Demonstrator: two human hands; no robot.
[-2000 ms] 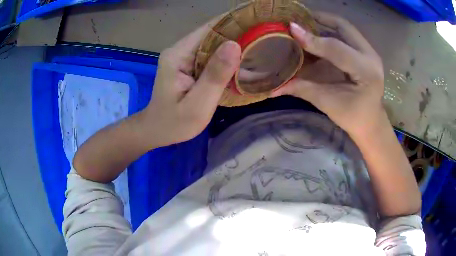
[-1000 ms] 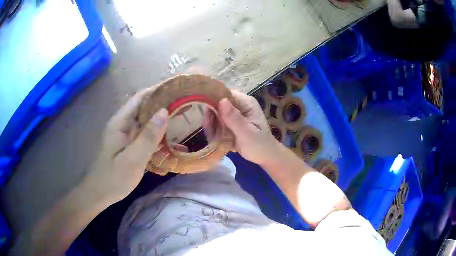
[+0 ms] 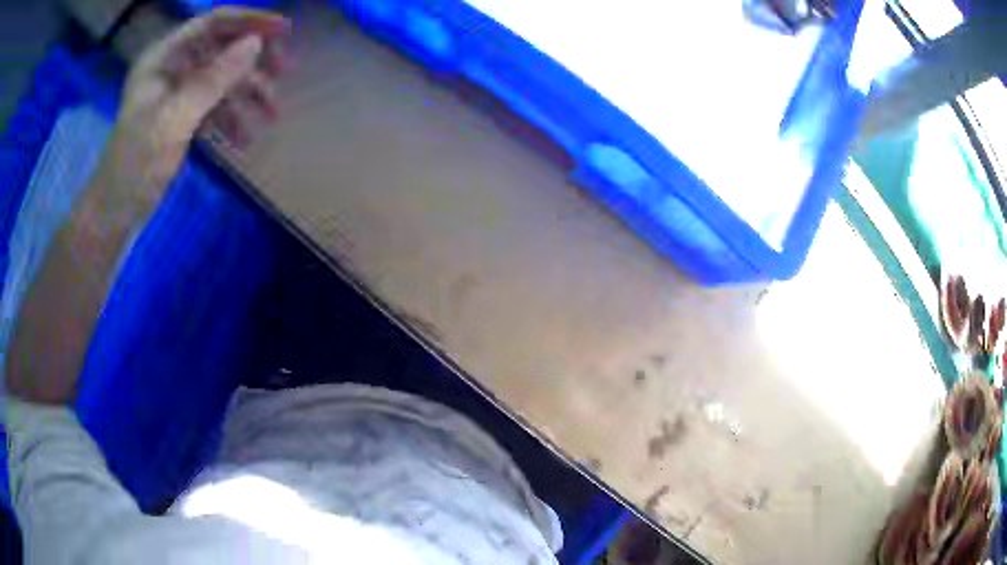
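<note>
My left hand (image 3: 193,94) is at the upper left, over the bench edge. It is blurred, with its fingers loosely curled and apart, and no part shows in it. My right hand is not in view. The tan disc with the red collar is not in either visible hand. A pile of tan-and-red rings (image 3: 972,414) lies on the bench at the far right, cut off by the picture's edge.
A blue tray (image 3: 707,248) with a glaring white bottom stands on the worn bench (image 3: 530,276) at the top; small dark items show at its upper edge. A blue crate (image 3: 166,331) is below the bench edge at left.
The view has swung. The tan-and-red ring, held in both hands before, has left the view. My left hand has let go, and my right hand has gone out of the picture.
</note>
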